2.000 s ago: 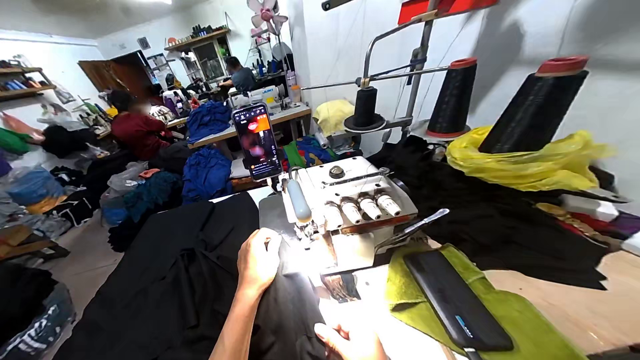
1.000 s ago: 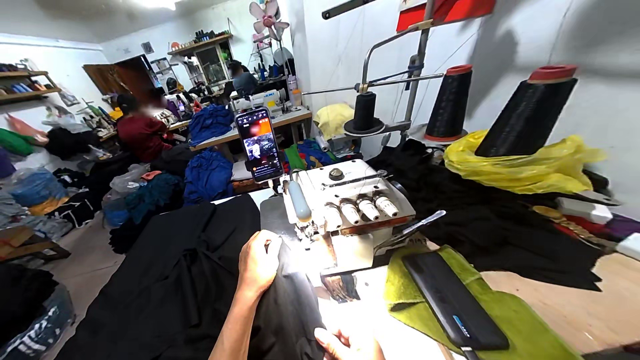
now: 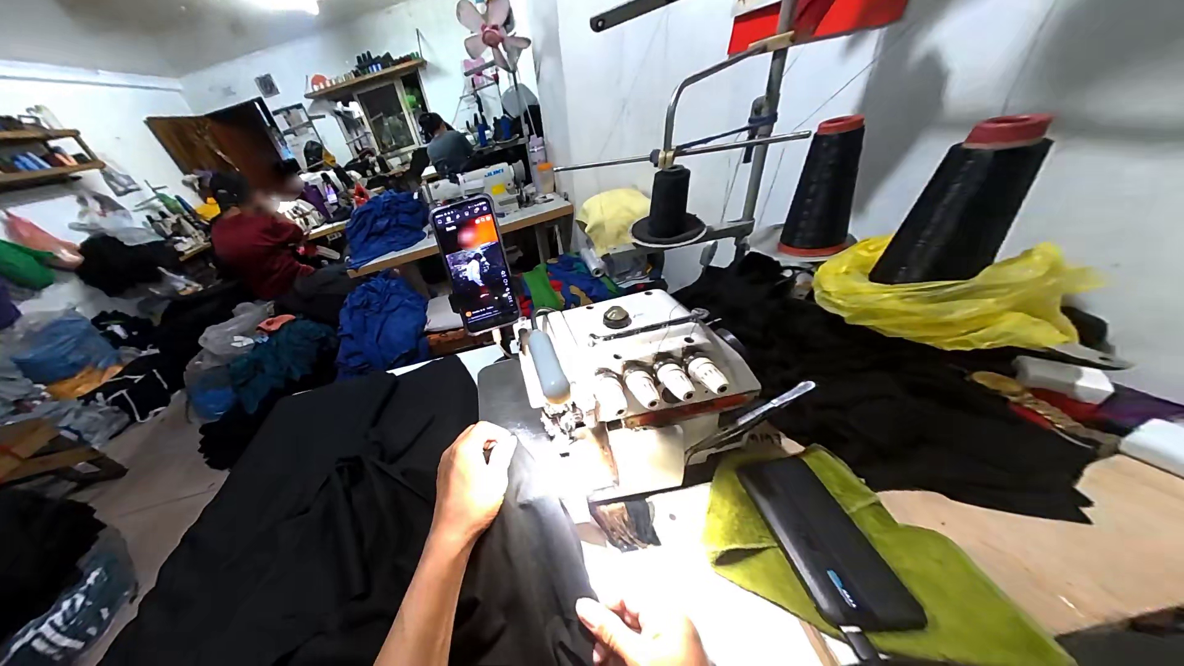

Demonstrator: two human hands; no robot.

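Black fabric spreads over the left of the table and runs up to the needle area of a white overlock sewing machine. My left hand is closed on the fabric just left of the lit presser foot. Lower down, my right hand pinches the fabric's right edge between thumb and fingers, partly washed out by the machine's light. A smartphone with its screen on stands upright behind the machine's left end. Metal tweezers lie at the machine's right side.
A black power bank with a cable lies on green cloth at the right. Behind it are heaped black fabric, large black thread cones and a yellow plastic bag. Two people sit farther back, one in a red top.
Both hands keep nearly the same places on the black fabric. The picture on the phone's screen has changed.
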